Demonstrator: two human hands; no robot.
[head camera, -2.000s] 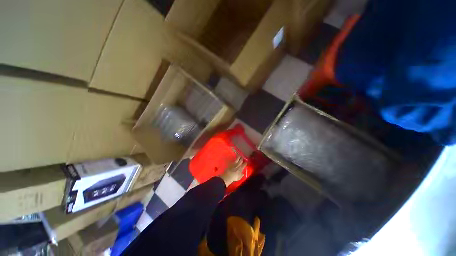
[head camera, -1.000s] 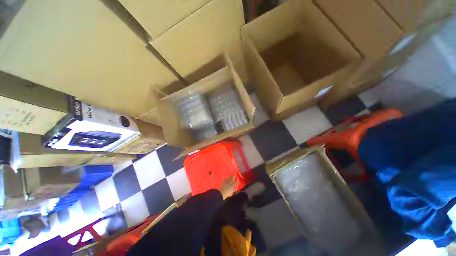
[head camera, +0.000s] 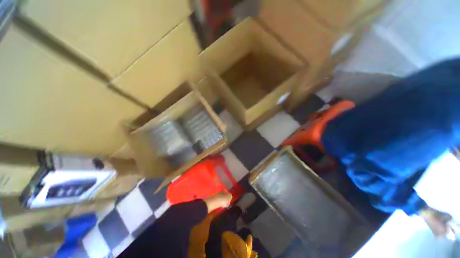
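Observation:
A red plastic stool (head camera: 196, 182) stands on the checkered floor beside an open carton of clear tray stacks (head camera: 172, 137). My left hand (head camera: 218, 201), in a dark sleeve, is at the stool's near edge and overlaps it. The hand is small and blurred, and its fingers cannot be made out, so whether it grips the stool does not show. My right hand is not in view. A long open carton (head camera: 302, 194) with a cloudy, shiny plastic surface inside lies right of the stool.
An empty open carton (head camera: 257, 83) stands behind. Large brown cartons (head camera: 65, 95) and a printed appliance carton (head camera: 70, 182) are at left. A person's blue sleeve (head camera: 398, 136) and hand (head camera: 438, 221) are at right, by a white surface (head camera: 413, 242) and another red stool (head camera: 315, 126).
The view has turned and shifted; it is blurred now. My left hand stays at the red stool throughout. The other person's hand has come into view at the right.

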